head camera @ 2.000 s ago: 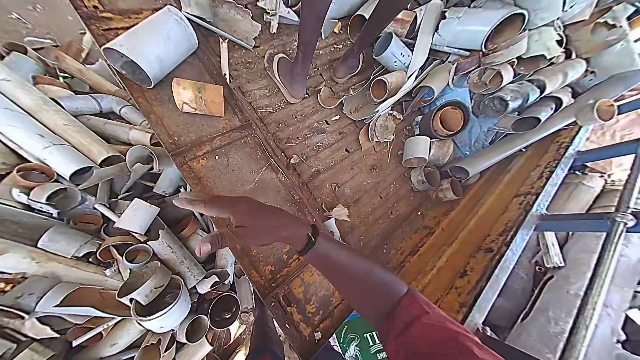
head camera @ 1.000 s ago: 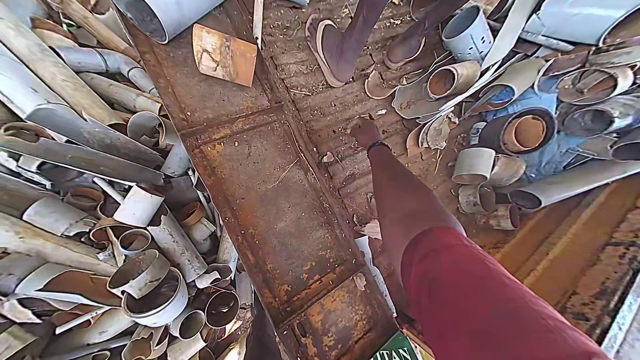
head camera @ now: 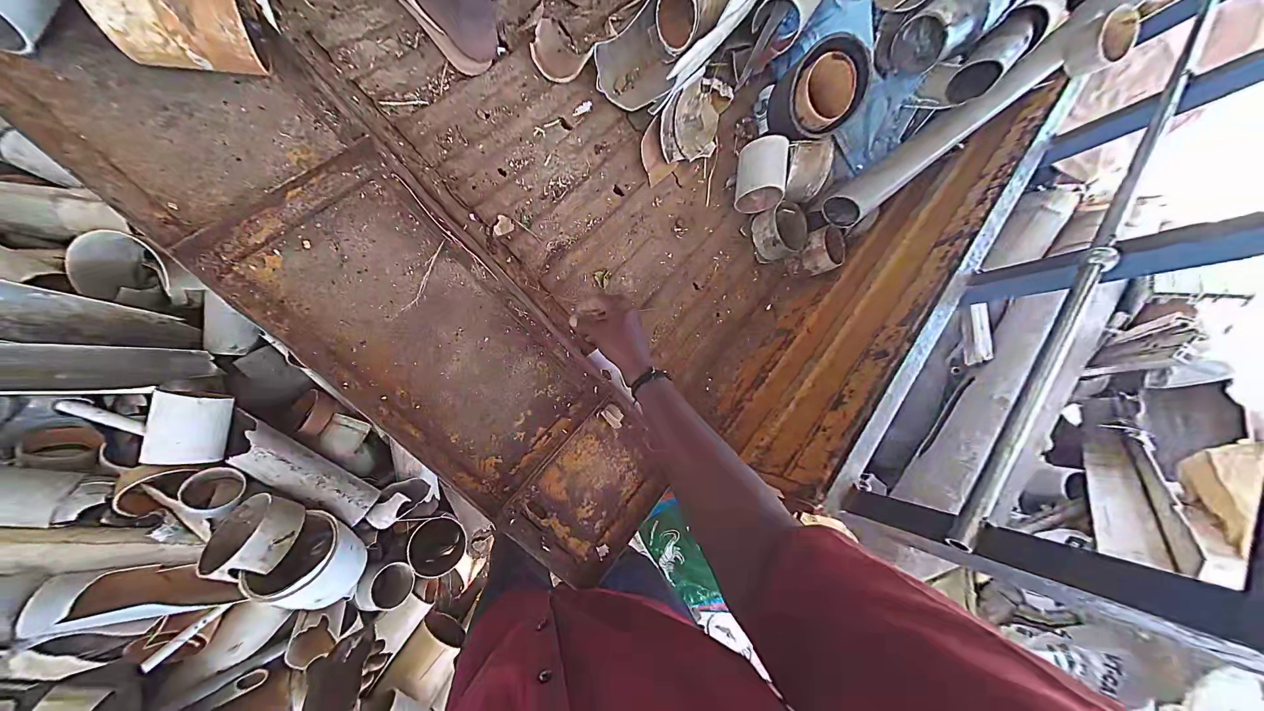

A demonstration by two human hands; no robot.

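Note:
My right hand is low over the inner edge of the rusty metal tailgate, beside the ribbed truck bed floor. Its fingers are curled, and whether they hold a small scrap is unclear. A white strip lies just under the wrist. A dark, finger-like shape among the pipe pieces at lower left may be my left hand, but it is too indistinct to be sure. A curved pipe shard rests on the tailgate at upper left.
Cut plastic pipes are heaped left of the tailgate. More pipe pieces lie on the bed at upper right, near a blue sheet. Another person's sandalled foot is at the top. Metal railings stand at right.
My right hand has moved from above the tailgate to the ribbed floor, then back toward the tailgate's inner edge. The view has shifted and turned.

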